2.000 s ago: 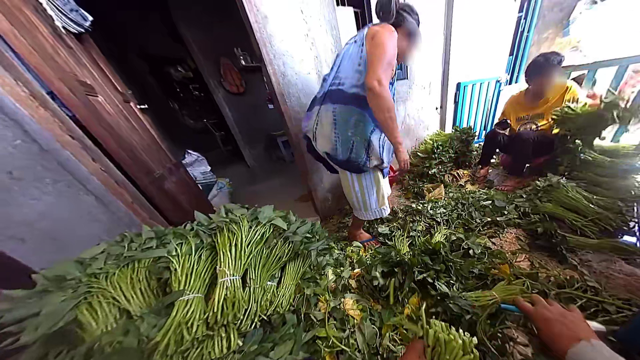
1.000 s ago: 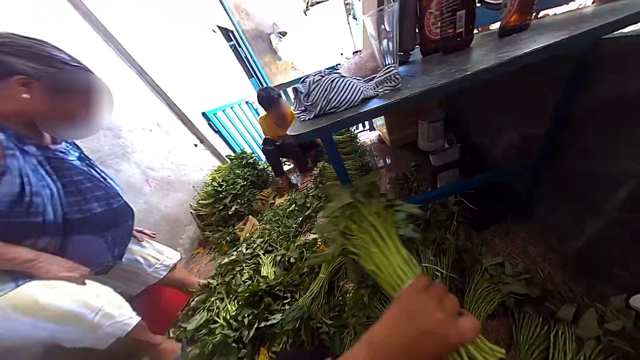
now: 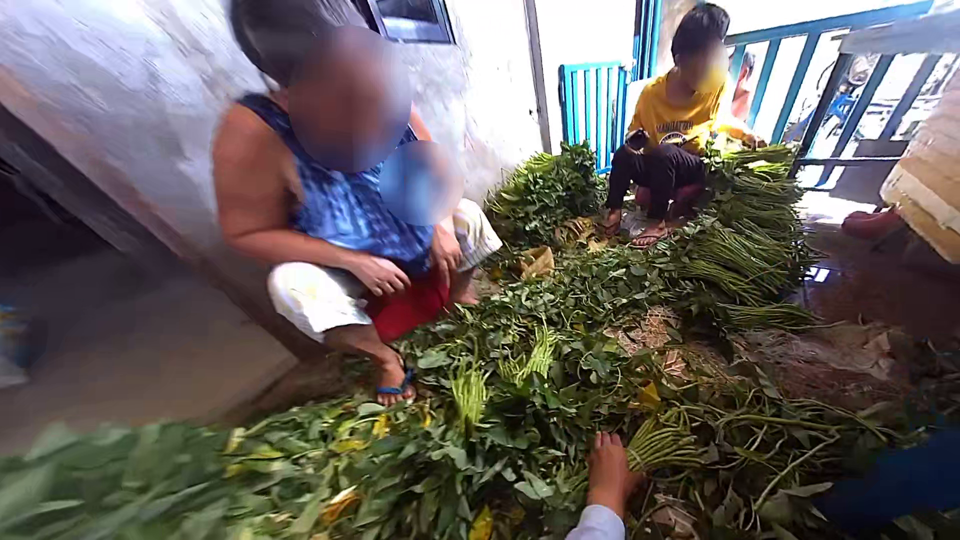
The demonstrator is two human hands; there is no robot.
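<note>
My left hand point(image 3: 609, 465), below a pale sleeve, reaches in at the bottom, right of centre. Its palm faces down against the left side of a bundle of green leafy-vegetable stems point(image 3: 664, 448); whether the fingers grip it is hidden. The stem ends fan out to the right. Loose leafy stems point(image 3: 555, 405) surround the hand, with some yellow leaves among them. Two small bunches of pale green stems, one nearer point(image 3: 469, 391) and one farther point(image 3: 538, 352), lie beyond it on the leaves. My right hand is not in view.
A person in a blue patterned top point(image 3: 345, 225) sits on a red seat point(image 3: 409, 307) at left. Another in a yellow shirt point(image 3: 675, 112) sits farther back, beside stacked stem bundles point(image 3: 739, 255). Blue railings point(image 3: 592, 105) stand behind; a leafy heap point(image 3: 547, 187) lies by the wall.
The person in the blue top stood two seconds ago and now sits. A hand held a bundle raised one second ago; my left hand is now low among the leaves. The view has swung left since then.
</note>
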